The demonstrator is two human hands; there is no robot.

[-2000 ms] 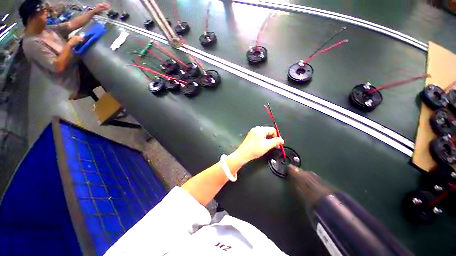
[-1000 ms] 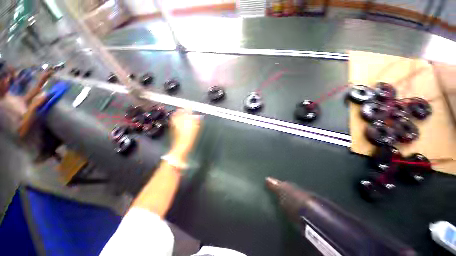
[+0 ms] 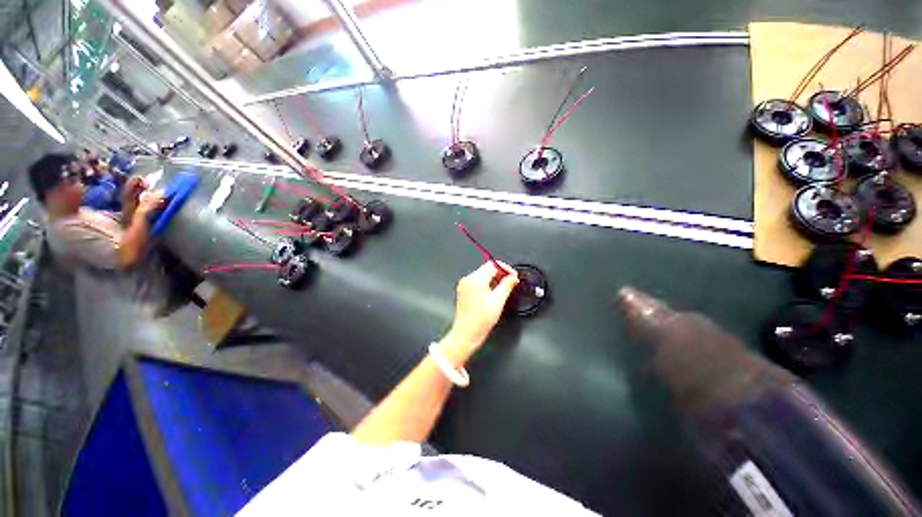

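Observation:
My left hand [image 3: 481, 303] pinches the red and dark lead wires [image 3: 485, 250] of a round black wired unit [image 3: 527, 291] on the near part of the green bench. The wires stick up past my fingertips. The heat gun [image 3: 708, 379] comes in from the lower right, its brownish nozzle pointing up and left, to the right of the unit and apart from it. My right hand is not in view.
Grouped units with red wires [image 3: 339, 224] lie at the near left. A spaced row of units, one here [image 3: 541, 167], lies beyond the white strips [image 3: 566, 210]. A cardboard sheet [image 3: 773, 227] holds several units at right. A seated person [image 3: 96, 237] and blue bin [image 3: 212, 434] are left.
My left hand has gone to the grouped units and come back, now holding a unit's wires in front of the gun. The view has turned, showing more of the cardboard sheet.

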